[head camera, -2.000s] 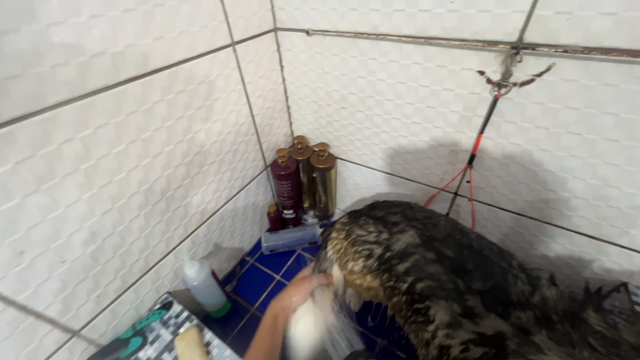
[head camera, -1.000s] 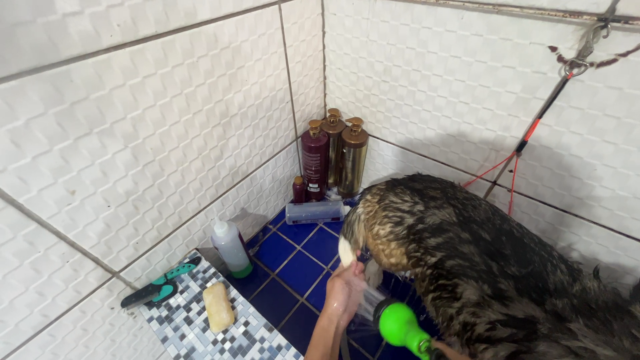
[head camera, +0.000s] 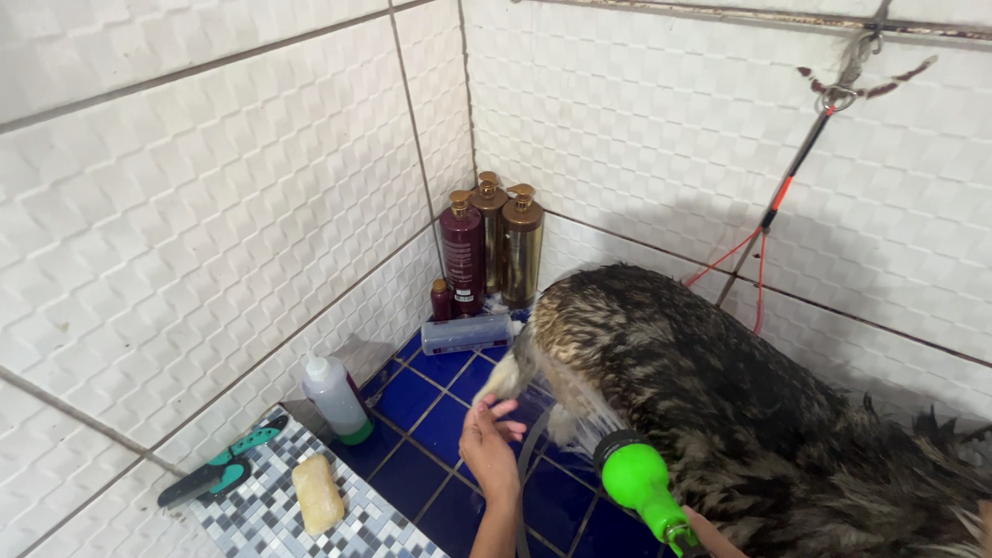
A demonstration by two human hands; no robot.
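Observation:
A wet, dark-furred dog (head camera: 697, 372) stands at the right with its rear toward the corner. My left hand (head camera: 492, 442) holds the tip of its pale, wet tail (head camera: 505, 378) between thumb and fingers. At the lower right, my right hand (head camera: 709, 535), mostly out of view, grips a green spray nozzle (head camera: 635, 474) by its lower end. Water sprays from the nozzle up and left onto the dog's rear and the base of the tail. A grey hose (head camera: 528, 465) runs down beside my left wrist.
Pump bottles (head camera: 463, 256) stand in the corner behind a clear bottle lying down (head camera: 467, 333). A squeeze bottle (head camera: 337, 399) stands on blue tiles. A soap bar (head camera: 318, 494) and a teal-and-black tool (head camera: 225, 463) rest on a mosaic ledge (head camera: 364, 535). A red-black tether (head camera: 787, 186) hangs from the wall.
The green nozzle, out of view two seconds ago, came into view and is now higher, spraying the dog's rear. My left hand has gone from around the tail to its tip. The view has shifted.

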